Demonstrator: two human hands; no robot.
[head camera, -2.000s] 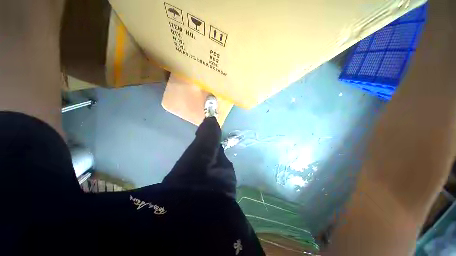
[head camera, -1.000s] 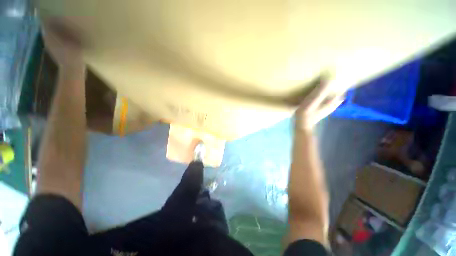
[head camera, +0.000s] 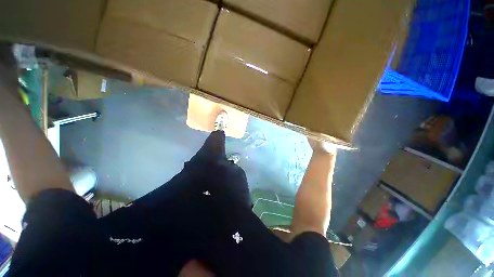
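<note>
A large open outer carton (head camera: 346, 142) fills the top of the view. Several closed brown inner cartons (head camera: 246, 67) sit side by side in it, with dark gaps between them. My right hand (head camera: 323, 145) is at the outer carton's near rim, right of the middle, its fingers mostly hidden by the cardboard. My left forearm reaches up along the left edge. My left hand (head camera: 4, 57) is dark and mostly cut off by the picture's edge, so its grip cannot be told.
A light square stool (head camera: 200, 111) stands below the rim, my shoe over it. A blue crate (head camera: 428, 54) is upper right. A green bench edge (head camera: 460, 181) with plastic-wrapped goods (head camera: 479, 216) is at right. Brown boxes (head camera: 420, 176) and a green bale (head camera: 273, 208) lie lower.
The plain cardboard panel that covered the top is out of the way, and the inner cartons show. My left arm has moved to the left edge. My right hand has moved down to the near rim.
</note>
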